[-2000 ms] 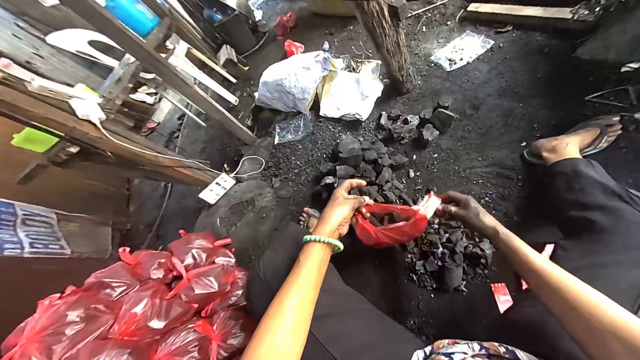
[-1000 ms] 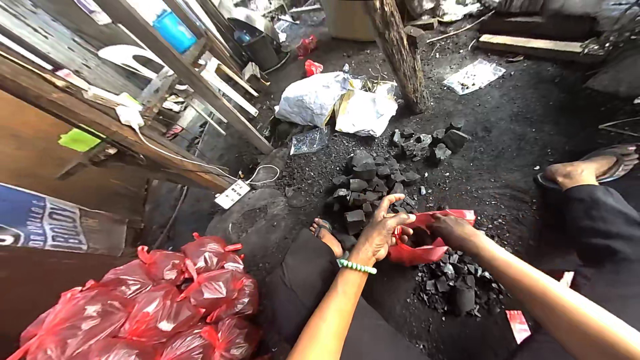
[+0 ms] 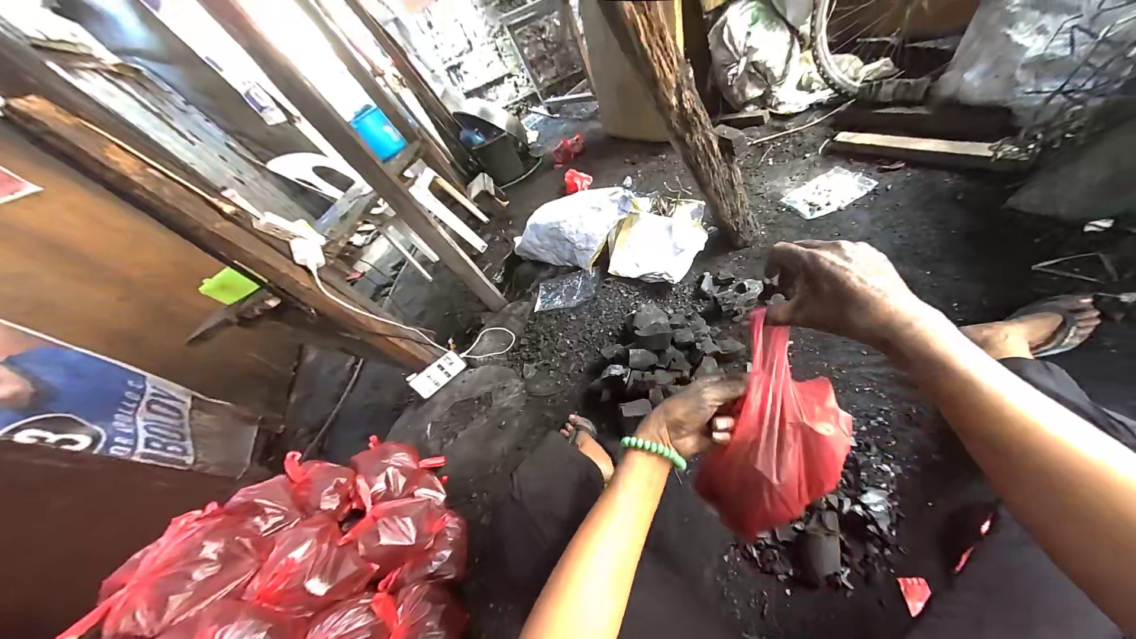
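A filled red plastic bag [image 3: 781, 453] hangs upright over the charcoal, its contents hidden. My right hand [image 3: 834, 288] is closed on the gathered top of the bag. Lower down, my left hand [image 3: 697, 415], with a green bead bracelet at the wrist, grips the bag's left side. Behind my left hand lies a heap of black charcoal lumps [image 3: 652, 328]. Smaller charcoal pieces [image 3: 821, 541] are spread on the ground beneath the bag. At the lower left, several tied red plastic bags [image 3: 306, 564] are piled together.
Two white sacks [image 3: 577, 226] lie beyond the charcoal, near a slanting wooden post [image 3: 688, 115]. A white power strip [image 3: 437, 374] with a cord rests by the wooden frame at left. A flat plastic sheet [image 3: 830, 193] lies on the dark ground. My sandalled feet are on both sides.
The red bag was low and slack between my hands; now it hangs full and raised. My right hand has moved up with its top. The view has tilted up somewhat.
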